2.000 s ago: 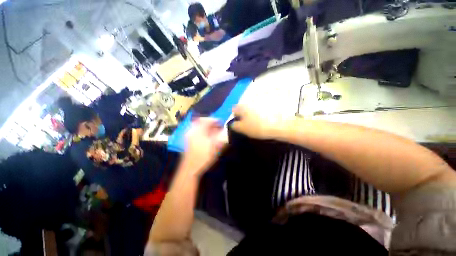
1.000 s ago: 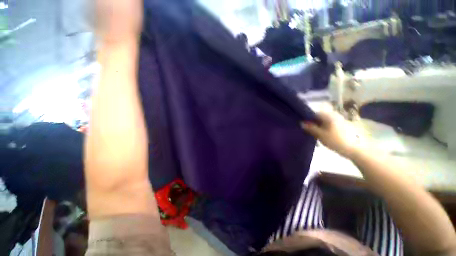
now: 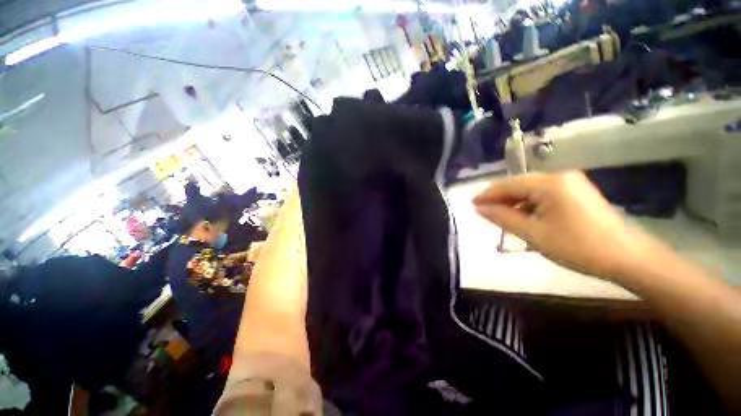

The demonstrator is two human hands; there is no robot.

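A dark navy-purple garment piece (image 3: 374,236) with a white line along its right edge hangs raised in front of me. My left forearm (image 3: 276,284) goes up behind it; the cloth hides my left hand, and the piece hangs from there. My right hand (image 3: 540,211) is to the right of the cloth, not touching it, with fingers bent and thumb and fingertips a little apart. I see nothing in it. The white sewing machine (image 3: 707,150) stands behind my right hand.
The white machine table (image 3: 552,280) with its wooden edge lies below my right hand. A dark cloth (image 3: 642,188) shows behind the machine arm. A masked person (image 3: 207,252) sits at the left. A large dark pile (image 3: 69,317) stands at far left.
My right hand has let go of the cloth's edge. The cloth has gone from spread between both hands to hanging narrow, with its white line now showing. The view has tilted up.
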